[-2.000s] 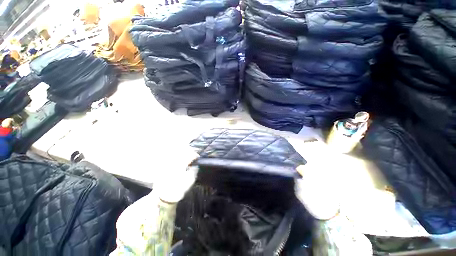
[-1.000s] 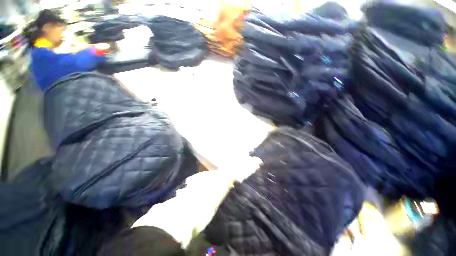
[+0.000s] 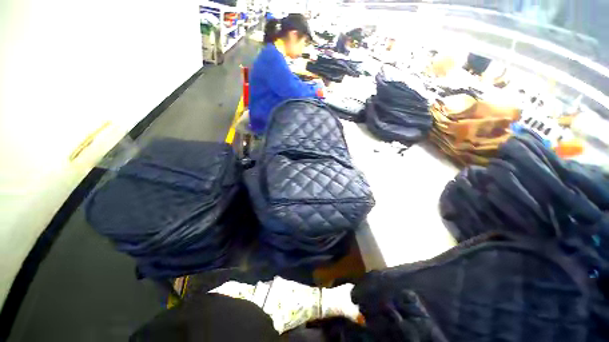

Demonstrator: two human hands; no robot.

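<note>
A dark quilted backpack (image 3: 494,287) lies at the lower right, in front of me, partly cut off by the frame's edge. My left hand (image 3: 339,300), in a white glove below a light patterned sleeve, is at the bag's left edge and grips it; its fingers are mostly hidden. My right hand is not in view.
A stack of quilted backpacks (image 3: 314,180) stands left of the long white table (image 3: 394,194), with another dark stack (image 3: 167,200) further left. More dark bags (image 3: 527,187) are at right, brown bags (image 3: 474,127) behind. A person in blue (image 3: 270,83) sits beyond.
The view has swung left, bringing the floor and the seated person in. The bag, earlier upright between both hands, now lies at lower right with my left hand; my right hand has left view.
</note>
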